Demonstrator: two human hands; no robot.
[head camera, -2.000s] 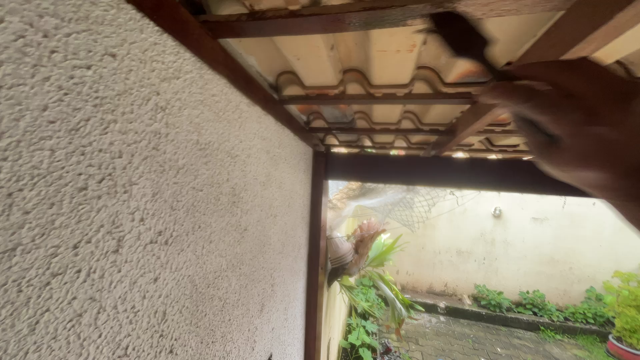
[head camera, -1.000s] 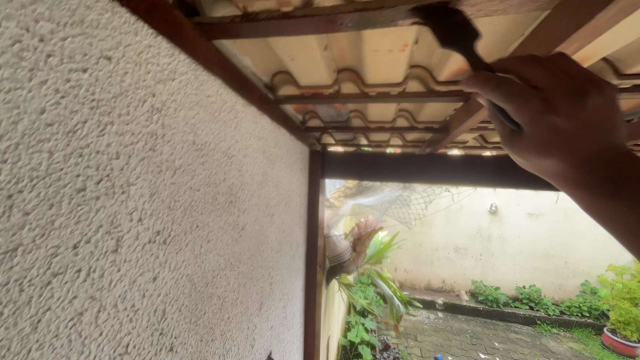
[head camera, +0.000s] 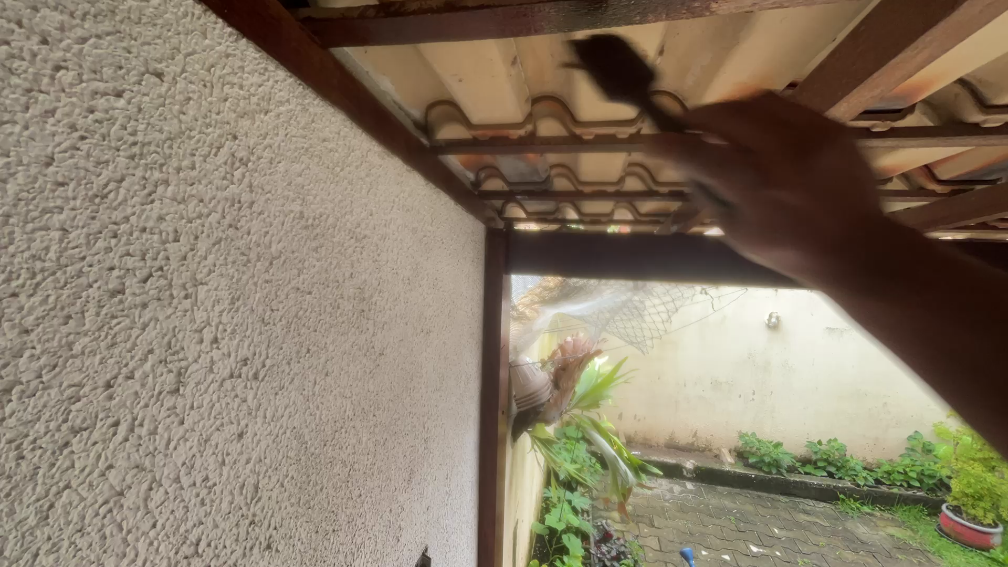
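Observation:
My right hand (head camera: 787, 181) reaches up from the right side, closed around the handle of a dark paintbrush (head camera: 618, 71). The brush is blurred, its bristle end pointing up and left, just below a brown wooden batten (head camera: 472, 24) under the roof; a small gap shows between the two. Behind the brush are the undersides of cream clay roof tiles (head camera: 472, 79). The near batten looks wet and glossy in places. My left hand is out of the frame.
A rough textured wall (head camera: 236, 315) fills the left, edged by a brown beam (head camera: 354, 102) and post (head camera: 494, 394). Beyond are a hanging potted plant (head camera: 531, 386), netting (head camera: 638, 311), a paved yard (head camera: 709, 520), a red planter (head camera: 969, 531) and a rafter (head camera: 882, 59) at the upper right.
One second ago the brush tip was up at the near batten; now it is lower, off the wood. My right hand still holds it.

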